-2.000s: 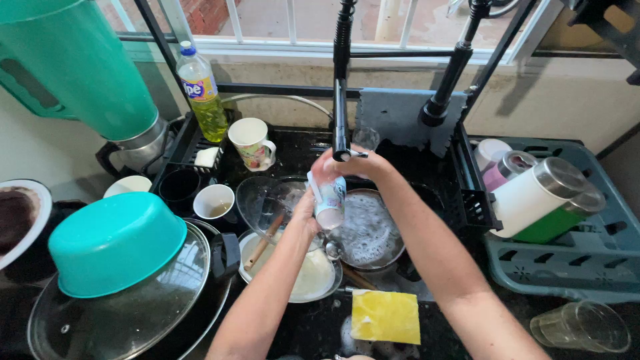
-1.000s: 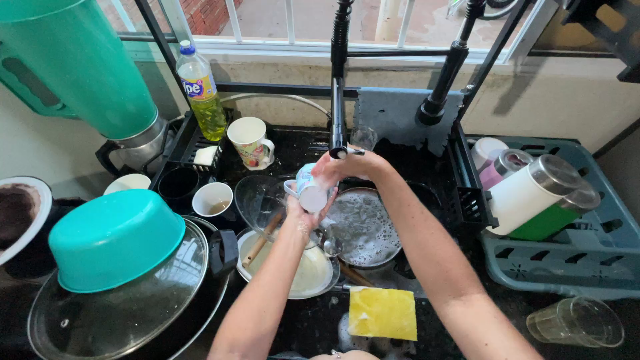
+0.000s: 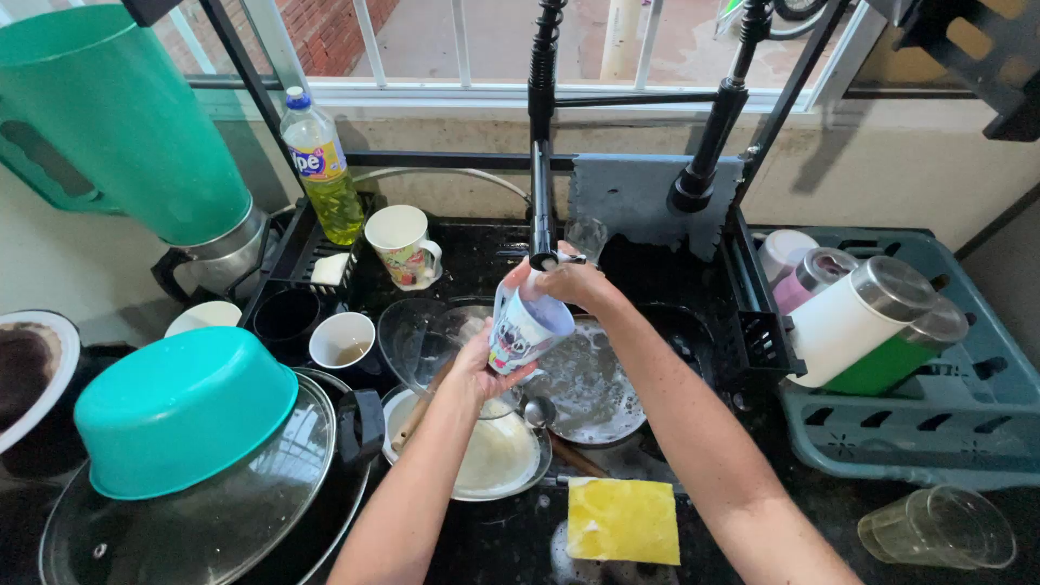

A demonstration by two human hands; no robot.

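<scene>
A white plastic mug with a printed cartoon figure [image 3: 520,335] is tilted below the black tap [image 3: 543,219], its mouth toward the upper right. My left hand [image 3: 479,357] grips the mug from below and the left. At its rim, just under the spout, is my right hand [image 3: 573,280], its fingers partly hidden. Beneath them a round pan of soapy water [image 3: 593,390] stands in the sink, with a metal spoon [image 3: 539,411] by its left edge. A glass bowl [image 3: 406,337] and a plate with whitish residue [image 3: 504,459] lie to the left.
A yellow sponge cloth [image 3: 623,520] lies at the sink's front edge. Left are a teal basin [image 3: 187,406] on a glass pot lid [image 3: 268,487], a printed mug [image 3: 402,244] and a detergent bottle [image 3: 325,171]. Right are a dish rack [image 3: 886,439] with bottles and a clear cup [image 3: 938,528].
The mug has turned in my hands: its base faced the camera a second ago, and now its mouth and printed side show. Both hands stay near the tap.
</scene>
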